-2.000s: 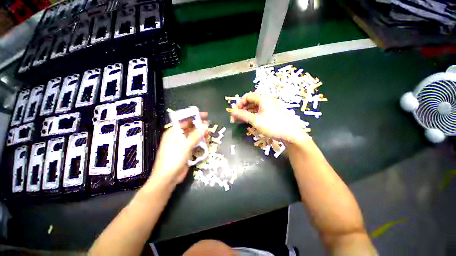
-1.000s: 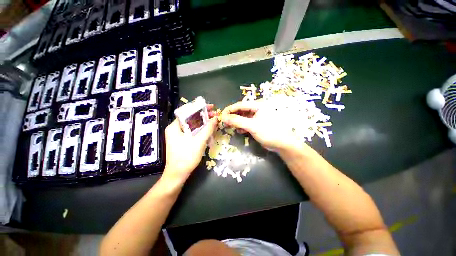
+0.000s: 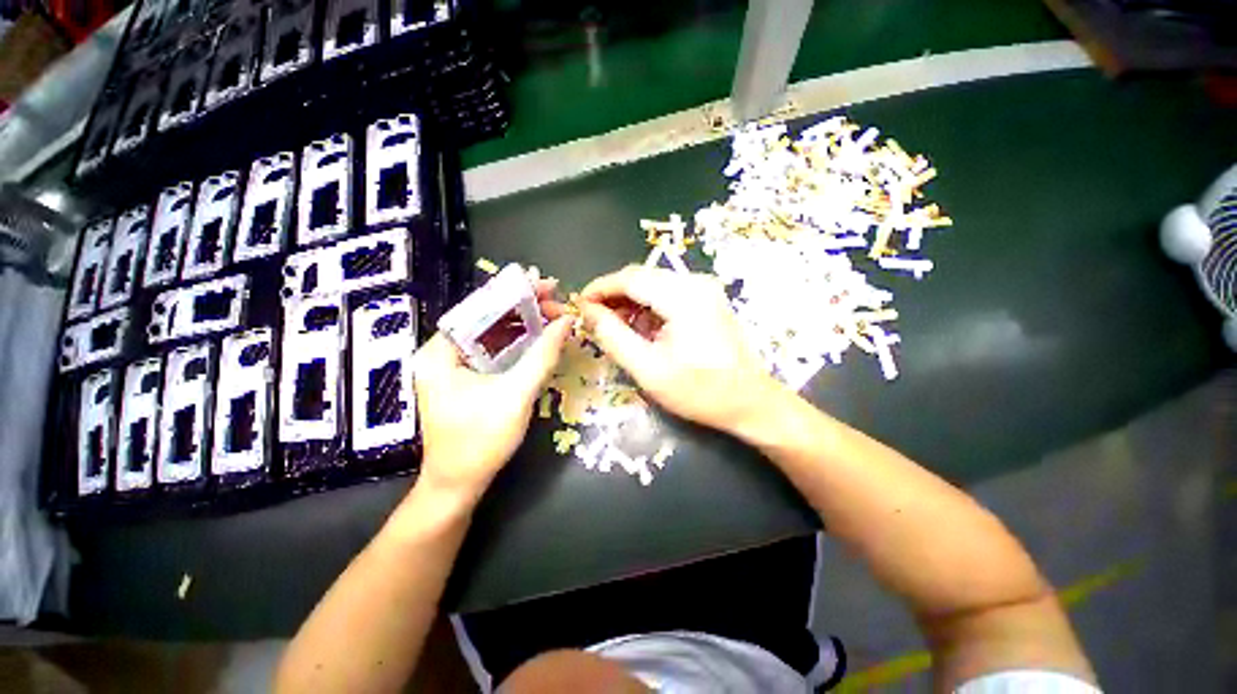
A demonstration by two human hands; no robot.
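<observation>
My left hand [image 3: 475, 407] holds a white frame part [image 3: 491, 320] with a rectangular window, tilted, above the bench. My right hand [image 3: 678, 346] has its thumb and fingertips pinched at the frame's right end, close to my left fingertips. A small yellow-tan bit shows between the fingertips; its shape is too small to tell. A large heap of white and tan adhesive strips [image 3: 814, 203] lies right of and behind my right hand. Small loose tabs [image 3: 617, 441] lie below and between my hands.
A black parts tray [image 3: 271, 477] with rows of white frames is at the left. A tray stack [image 3: 475, 102] stands behind it. A metal post [image 3: 771, 61] rises behind the strips. A white fan [image 3: 1211, 244] is at the right edge.
My right hand has moved left from the strip heap to the frame in my left hand. The frame is now tilted. Over the last second the hands stay together with little movement.
</observation>
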